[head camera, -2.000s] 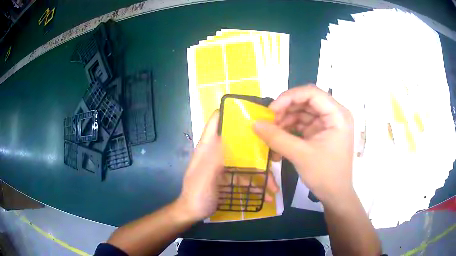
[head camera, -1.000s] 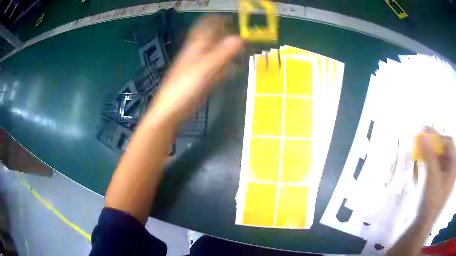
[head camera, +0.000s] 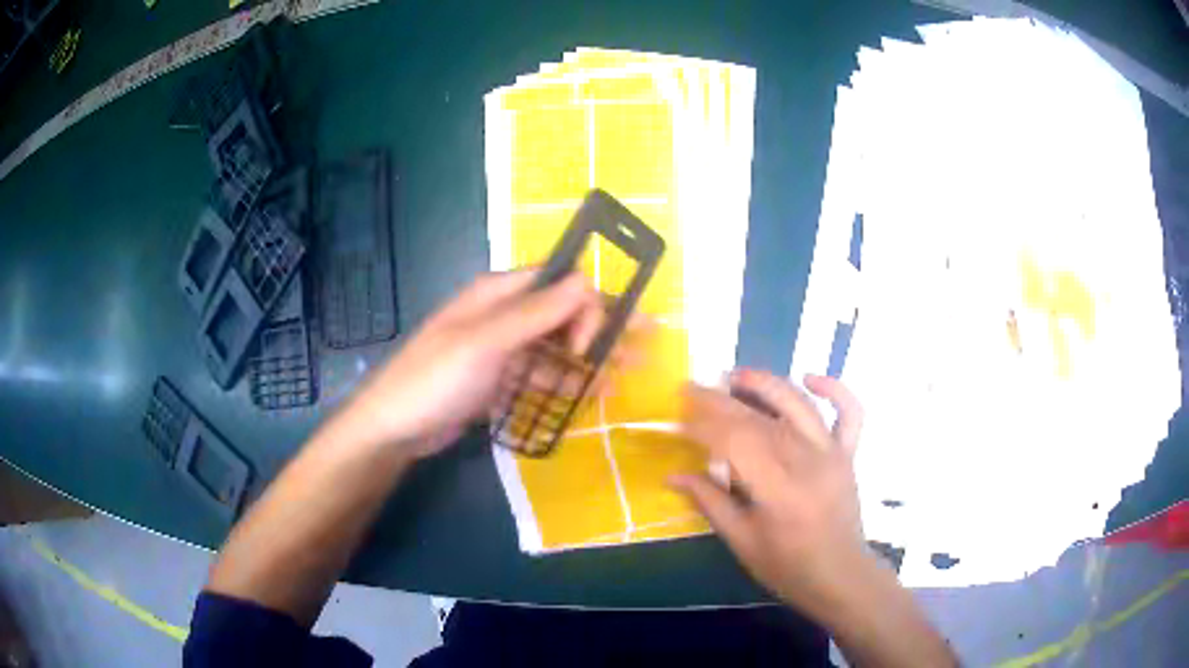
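Note:
My left hand (head camera: 489, 352) holds a black front housing (head camera: 610, 225) tilted over the adhesive sheets, window end up and to the right, key grid towards me. No yellow shows stuck on its frame. The stack of white adhesive sheets with yellow rectangles (head camera: 548, 144) lies at the centre, fanned at its right side. My right hand (head camera: 782, 489) is over the lower right of that stack, slightly blurred, fingers apart, with nothing visible in it. Its fingertips are close to the yellow rectangles; whether they touch is unclear.
A loose pile of black housings (head camera: 267, 248) lies on the left, with one apart nearer me (head camera: 196, 444). A wide stack of used backing sheets (head camera: 965, 313) with yellow scraps covers the right. A pale strip (head camera: 170, 72) runs along the bench's far side.
The yellow-bordered housing has left my left hand, which came back from the far side with a bare housing. My right hand moved from the used sheets to the centre, without the yellow piece.

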